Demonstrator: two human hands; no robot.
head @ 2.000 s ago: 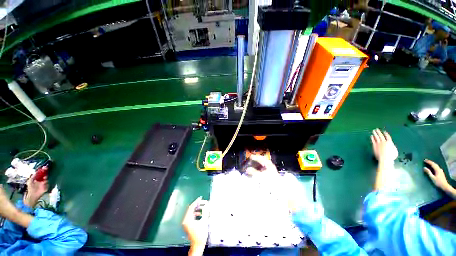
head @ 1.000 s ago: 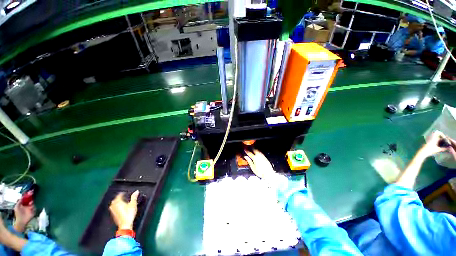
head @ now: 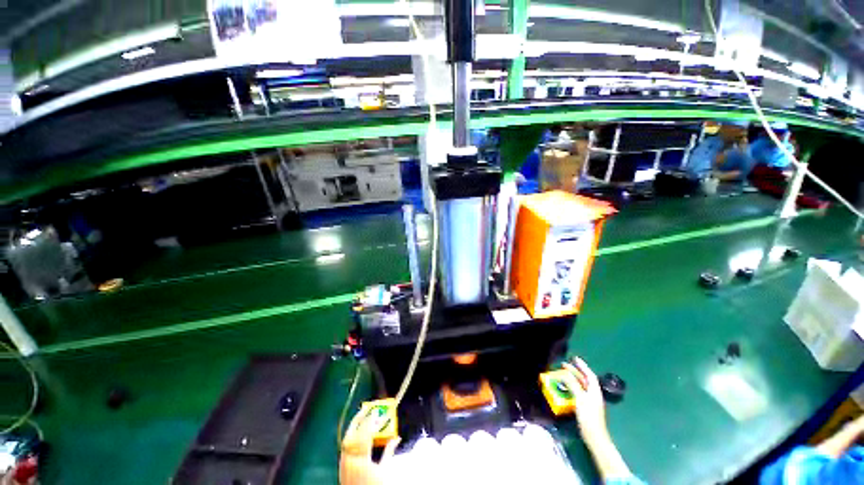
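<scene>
My left hand (head: 362, 449) lies on the left yellow start button box (head: 380, 422), its fingers over the green button. My right hand (head: 586, 400) lies on the right yellow start button box (head: 557, 392), fingers on its button. Neither hand shows a part in it. Between them, a dark part sits on the orange nest (head: 467, 394) in the press opening. The small orange press head (head: 463, 359) is above it, apart from it. The bright white tray (head: 483, 457) with a scalloped edge lies directly before the press, cut off by the bottom edge.
The black tray (head: 248, 417) at left holds a round black part (head: 289, 404). Another black part (head: 613, 386) lies right of the press. The orange control box (head: 559, 254) stands beside the cylinder (head: 461, 248). A white bin (head: 826, 313) and a neighbour's blue sleeve (head: 805, 466) are at right.
My left hand has moved from the black tray to the left button box. My right hand has left the nest for the right button box. The view has tilted up.
</scene>
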